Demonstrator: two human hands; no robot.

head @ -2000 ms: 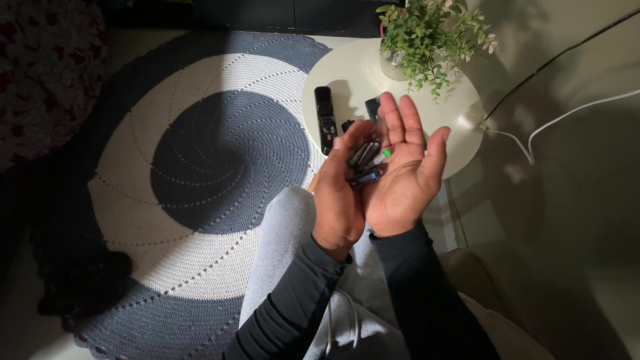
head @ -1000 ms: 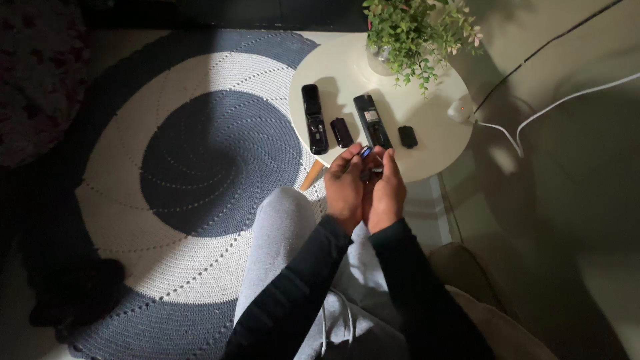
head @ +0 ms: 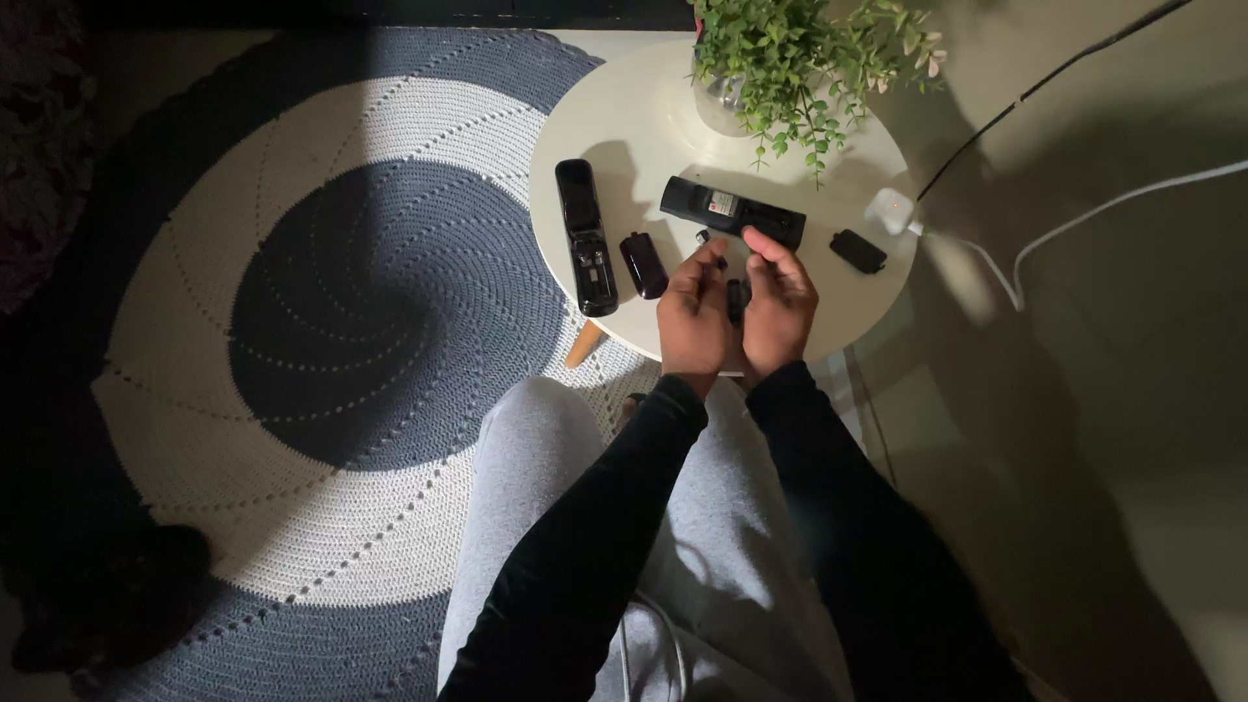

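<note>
My left hand (head: 697, 317) and my right hand (head: 777, 302) are side by side at the near part of the round white table, fingers curled. Small dark cylinders, apparently batteries (head: 736, 300), show between them; whether they are gripped is unclear. Another small battery (head: 704, 237) lies just beyond my left fingertips. Past my right fingertips, a black remote control (head: 721, 203) lies crosswise, back up, its battery bay uncovered. At the left is a glossy black remote control (head: 585, 239) with an uncovered bay. Dark battery covers lie beside it (head: 643, 265) and at the right (head: 858, 252).
A leafy green plant (head: 780, 68) in a clear pot stands at the far side of the white table (head: 624, 107). A white plug-like adapter (head: 889, 211) with a cable is by the right edge. A round crocheted rug (head: 341, 312) covers the floor at left.
Two seconds ago my cupped hands held several batteries, palms up. They have since turned over and lowered towards the table. The remote beyond my hands has swung from lengthwise to crosswise.
</note>
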